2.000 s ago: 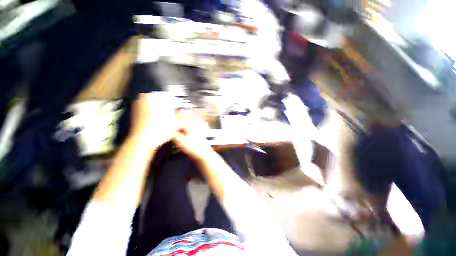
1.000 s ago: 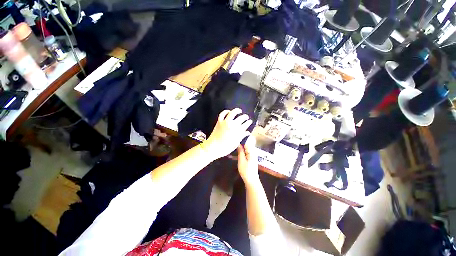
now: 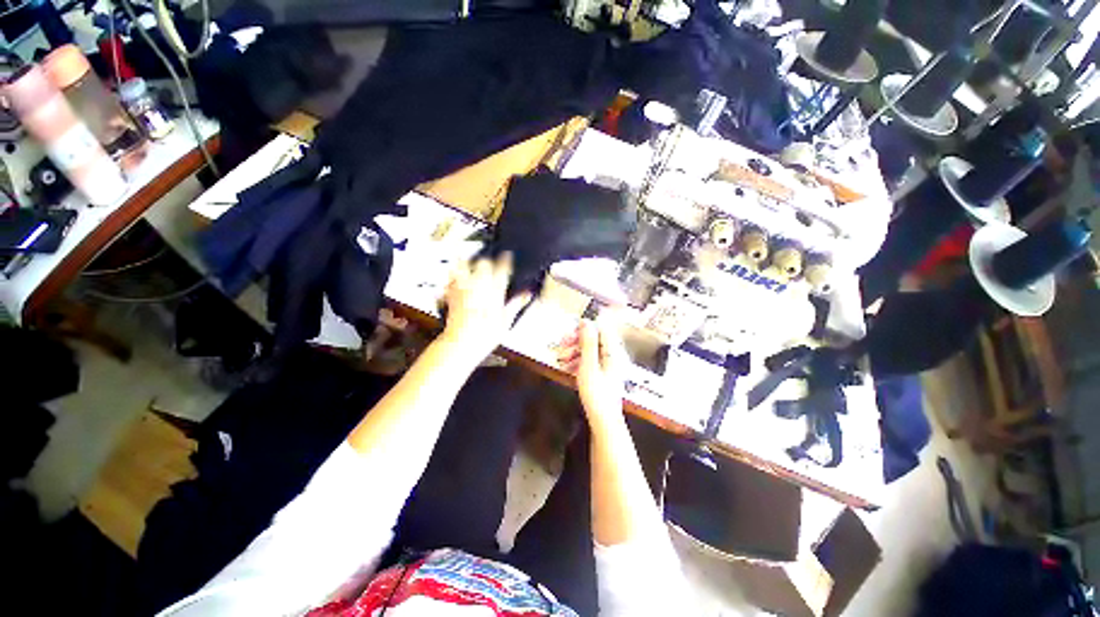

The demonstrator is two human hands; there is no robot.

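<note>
A black garment piece (image 3: 561,219) lies on the table against the left side of the white JUKI overlock machine (image 3: 754,229). My left hand (image 3: 483,301) is at the cloth's lower left edge, slightly blurred, with its fingers spread; no grip on the cloth shows. My right hand (image 3: 594,350) is at the table's front, just below the needle area, with its fingertips together. Whether it pinches something thin, such as thread, cannot be told. The presser foot is hard to make out.
A large dark garment bundle (image 3: 446,90) spreads behind and left, beside a tan sheet (image 3: 507,169). Dark strips (image 3: 814,392) lie right of the machine. Thread cones (image 3: 1025,259) stand upper right. An open carton (image 3: 736,518) is below the table edge. A neighbouring table (image 3: 133,181) holds bottles.
My left hand has moved left, away from the needle area. The cloth has shifted away from the table's front, uncovering the white surface there. My right hand has stayed near the needle area.
</note>
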